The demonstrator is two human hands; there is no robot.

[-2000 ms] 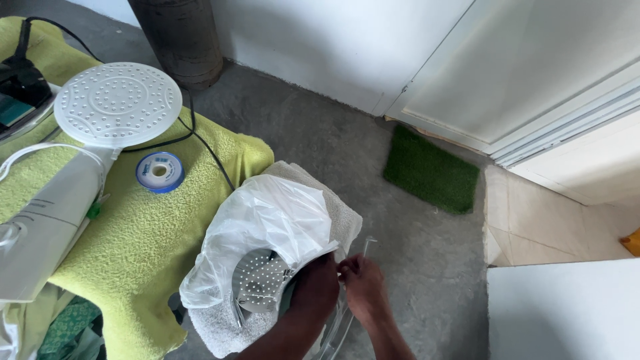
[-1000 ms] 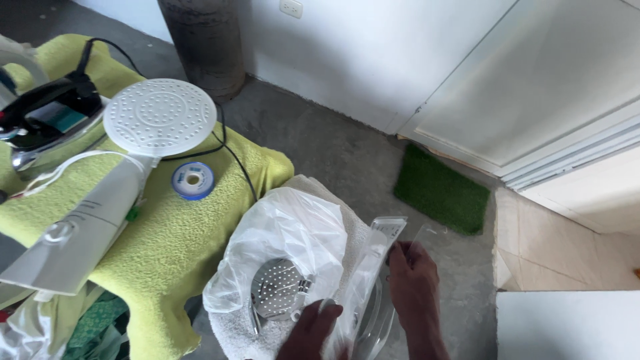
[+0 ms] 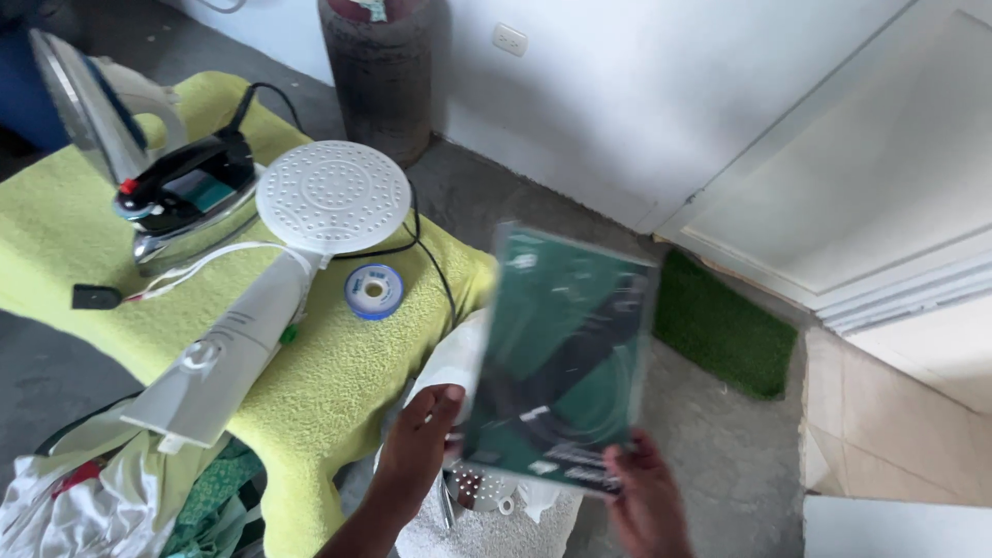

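A green flat package (image 3: pixel 562 349) in clear plastic, with a picture and writing, is held up at the centre. My right hand (image 3: pixel 643 492) grips its lower right corner. My left hand (image 3: pixel 422 446) is at its lower left edge, thumb up; the package hides part of its fingers. Below lies a perforated metal disc (image 3: pixel 480 487) on white towelling (image 3: pixel 496 535), beside white plastic. To the left, an electric shower head (image 3: pixel 333 194) with a white body (image 3: pixel 232 349) lies on a yellow-green cloth, next to a roll of thread-seal tape (image 3: pixel 374 291).
A clothes iron (image 3: pixel 194 190) with a black handle stands on the yellow-green cloth (image 3: pixel 364 356). Crumpled clothes (image 3: pixel 85 504) lie at lower left. A dark gas cylinder (image 3: pixel 380 85) stands by the wall. A green turf mat (image 3: pixel 721 329) lies before the door (image 3: pixel 876 155).
The green package now shows its printed side, raised between my hands; earlier they handled clear plastic over the white bundle. The view has swung left.
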